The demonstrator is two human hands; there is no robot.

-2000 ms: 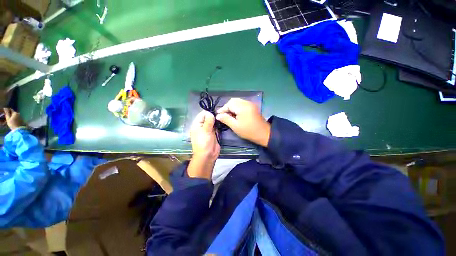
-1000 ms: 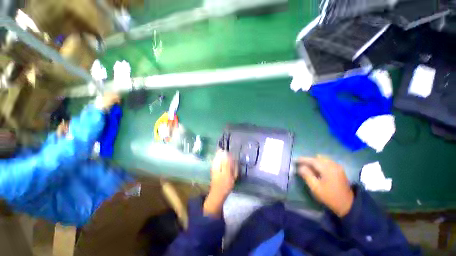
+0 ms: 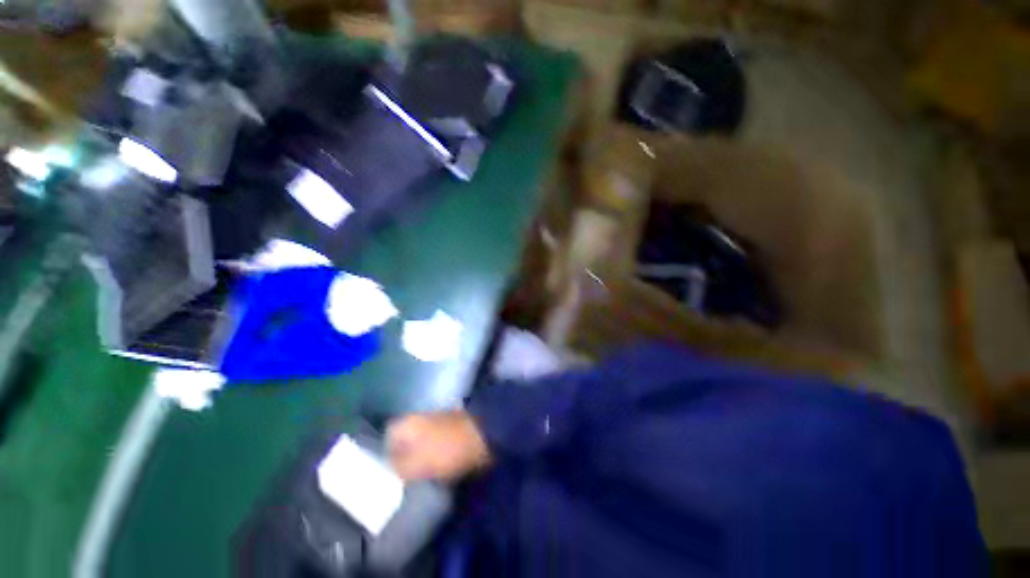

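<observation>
A dark solar panel, back side up [image 3: 305, 514], lies at the bottom of the view, blurred and partly cut off. It bears a white label [image 3: 361, 485]. My right hand [image 3: 438, 445] is at the panel's upper right edge, beside the label, and looks closed on that edge, its fingers blurred. My left hand is not in view. The black cable on the panel shows only as a faint blur.
A blue cloth [image 3: 288, 327] with white rags [image 3: 359, 305] lies on the green bench [image 3: 169, 474]. Another white rag [image 3: 433, 336] is near the bench edge. Overlapping dark panels [image 3: 384, 169] lie beyond. An open carton [image 3: 791, 203] at right holds dark panels [image 3: 700, 271].
The view has swung right, towards the panel stack and carton. My right hand has come to the panel's edge. My left hand, the scissors, the bottle and the neighbouring worker have left the view.
</observation>
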